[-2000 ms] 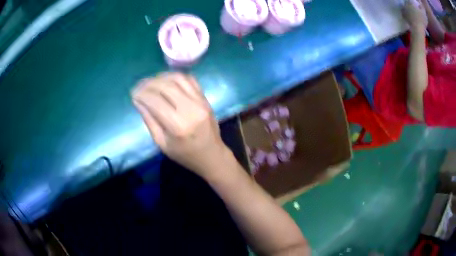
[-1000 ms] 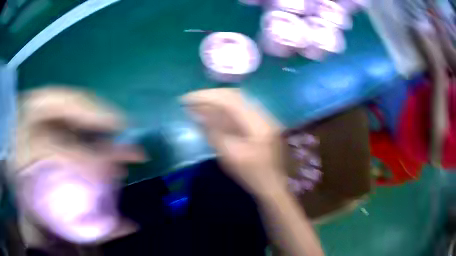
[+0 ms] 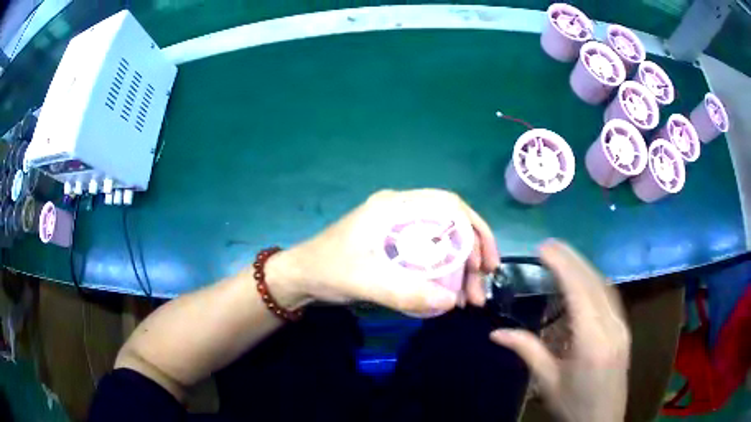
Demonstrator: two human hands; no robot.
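My left hand (image 3: 350, 254), with a beaded bracelet at the wrist, is closed around a pink motor unit (image 3: 428, 249), spoked face up, above the bench's front edge. A black connector with metallic glints (image 3: 499, 286) is at its fingertips, with a black cable beside it; exactly what grips the connector is hard to tell. My right hand (image 3: 580, 334) is just right of it, slightly blurred, thumb and fingers apart, with nothing visibly held. Another pink unit (image 3: 541, 165) stands alone on the green bench, its thin red lead ending in a pale plug.
Several pink units (image 3: 619, 148) cluster at the right of the bench. A white power box (image 3: 111, 99) stands at the left, with black cables over the edge. One pink unit (image 3: 56, 223) lies near it beside round discs. A red stool (image 3: 696, 371) shows at lower right.
The view has swung left, bringing in the white box. My left hand has moved beside my right with the pink unit. The black connector now shows between them, and my right fingers have spread.
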